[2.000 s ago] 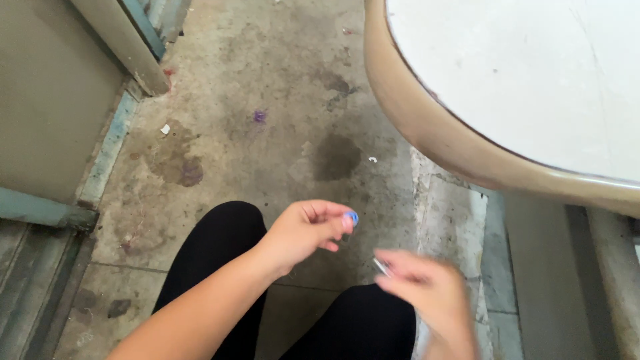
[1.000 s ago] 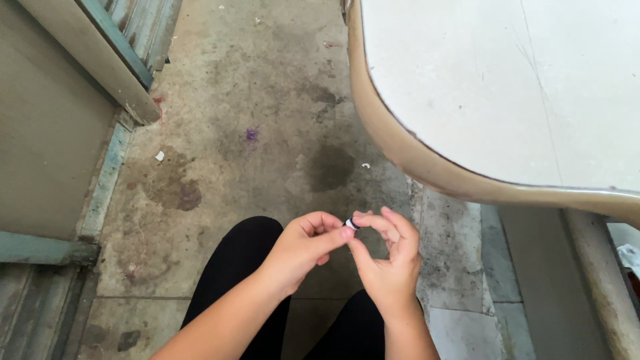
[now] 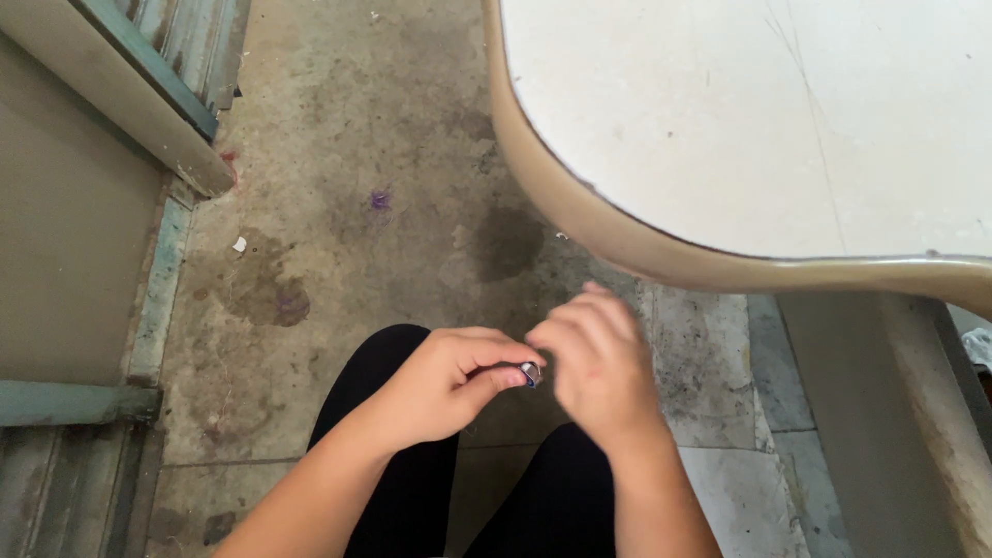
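Observation:
Between its thumb and forefinger, my left hand [image 3: 465, 376] pinches a small round object [image 3: 531, 374], pale and shiny with a dark blue edge; what it is exactly cannot be told. Just right of it is my right hand [image 3: 601, 360], slightly blurred, with its fingers curled close to the small object. Whether the right hand holds something is hidden. Both hands are above my legs in black trousers [image 3: 387, 360].
A white tabletop [image 3: 736, 132] with a rounded beige edge juts in at the upper right. Below lies a stained concrete floor [image 3: 349, 271] with small scraps. A grey panel and posts [image 3: 70, 209] stand at left.
Two seconds ago the hands were apart; one second ago their fingers met at the small object. Now the right hand has come slightly away from it, while the left still holds it.

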